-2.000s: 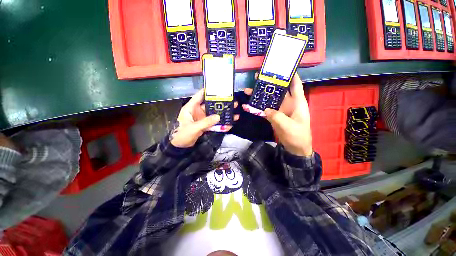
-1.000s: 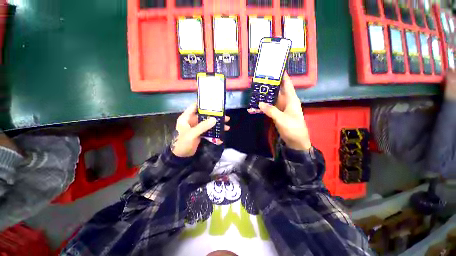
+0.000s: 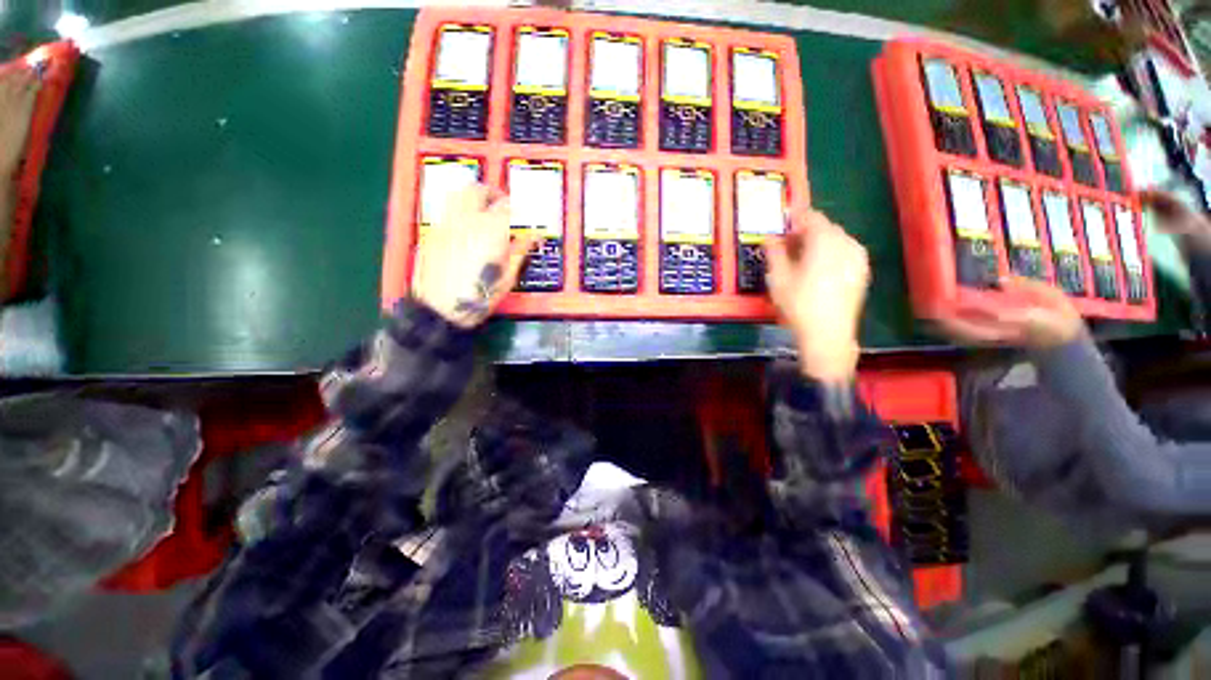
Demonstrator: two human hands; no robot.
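Note:
A red-orange phone tray lies on the green bench, with yellow-trimmed keypad phones in both rows of pockets and their screens lit white. My left hand is over the front-left phone and covers its keypad. My right hand is at the tray's right edge, its fingertips at the front-right phone. Both hands are slightly blurred and hide their fingertips, so any grip cannot be told.
A neighbouring tray of phones is on the right, with another person's hand at its front edge. Another red tray is at the far left with a hand on it. A lower red tray holds stacked black-and-yellow parts.
My hands have moved forward from the bench edge to the tray, and the two phones are no longer held up. The front-left pocket, empty before, now holds a phone. The view has shifted forward.

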